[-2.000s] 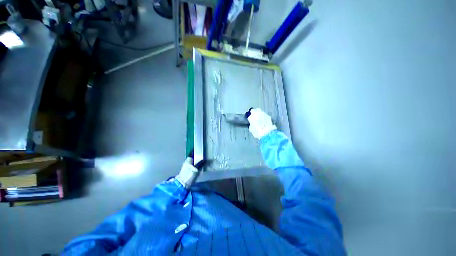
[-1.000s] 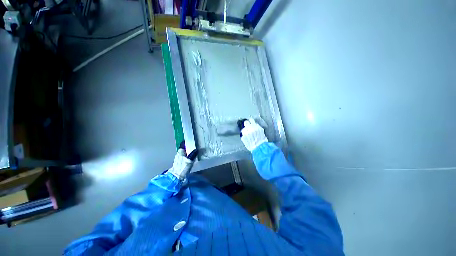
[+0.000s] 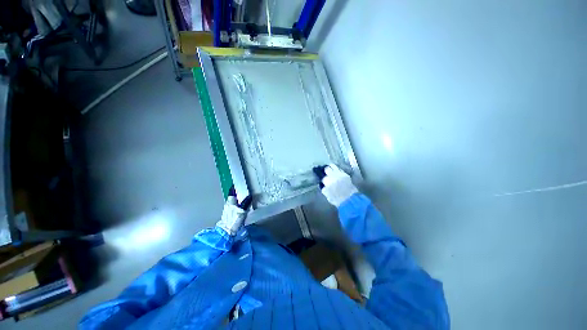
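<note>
A silver stencil frame lies in front of me with a yellow strip along its far edge. Inside it is the grey-green stencil sheet, with grey paste streaks down its left and right sides. My right hand, in a white glove with dark fingertips, holds the squeegee on the sheet near the frame's near edge. The blade is blurred against the sheet. My left hand, gloved alike, grips the near left corner of the frame.
A green bench edge shows left of the frame. Blue cylinders and a metal bracket stand behind it. A pale wall is at the right. A dark shelf unit is at the left, with a cardboard box below it. Another box is under the bench.
My right hand has drawn the squeegee toward me, to the near end of the sheet. My left hand stays on the frame corner. The view has shifted, moving the frame left in the picture.
</note>
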